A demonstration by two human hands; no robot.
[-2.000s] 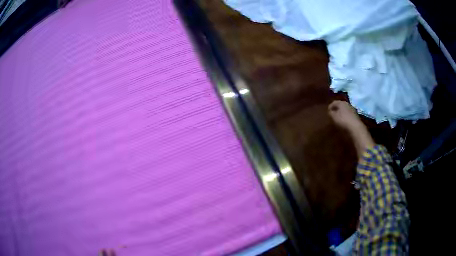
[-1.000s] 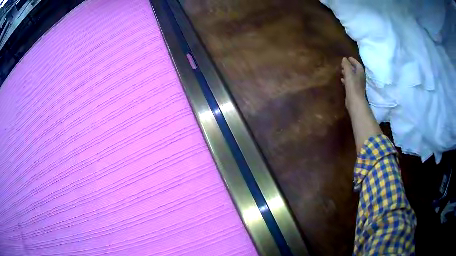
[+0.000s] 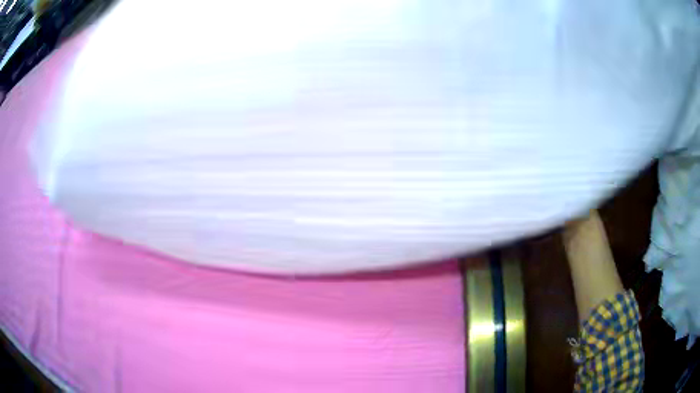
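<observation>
A large sheet of white fabric (image 3: 322,153) spans the upper and middle view, blurred, over the pink fabric lay (image 3: 253,338). Its lower edge curves from the left across to the right. My right forearm, in a yellow and blue checked sleeve (image 3: 614,345), comes up from the lower right. It reaches under or behind the white fabric's edge, which hides my right hand. My left hand is not in view.
Two shiny metal rails (image 3: 496,330) with a dark gap run along the right end of the pink lay. Brown table surface (image 3: 546,307) lies beyond them. More bunched white fabric (image 3: 679,238) hangs at the far right.
The white fabric has spread from the heap at the right leftward across the pink lay and rails. My right hand has gone out of sight behind it. The view has turned.
</observation>
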